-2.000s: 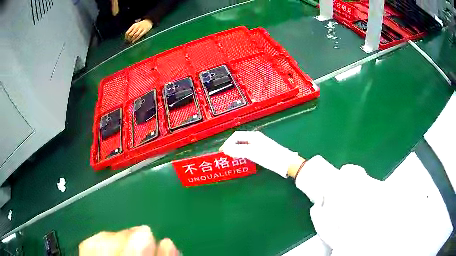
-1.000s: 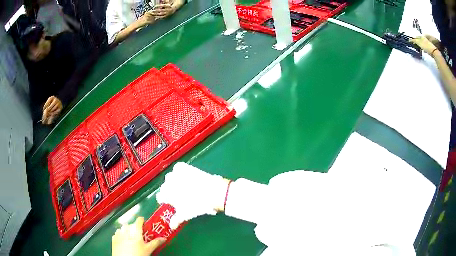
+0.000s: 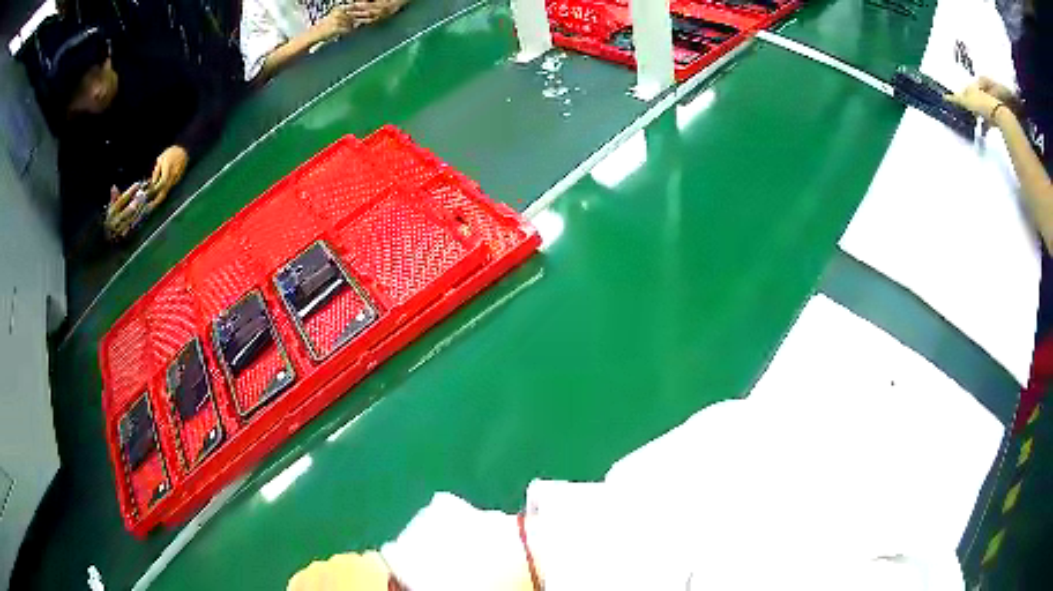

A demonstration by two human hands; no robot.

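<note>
The red mesh tray lies on the green surface at the left. Several dark phone frames stand in a row in its compartments, the rightmost one nearest the tray's right part. My right hand, in a white glove, is low at the bottom edge. My left hand, bare, is beside it to the left and mostly cut off by the edge. A tiny red sliver shows between them. The fingers of both hands and whatever they hold are hidden or out of the picture.
White sheets lie along the right side of the green surface. White posts and another red tray stand at the top. People sit at the upper left; another person's hand holds dark parts at the upper right.
Both hands have moved down towards the bottom edge. The red "UNQUALIFIED" sign, held between them a second ago, no longer shows its lettering. The view has shifted right since the earliest frame.
</note>
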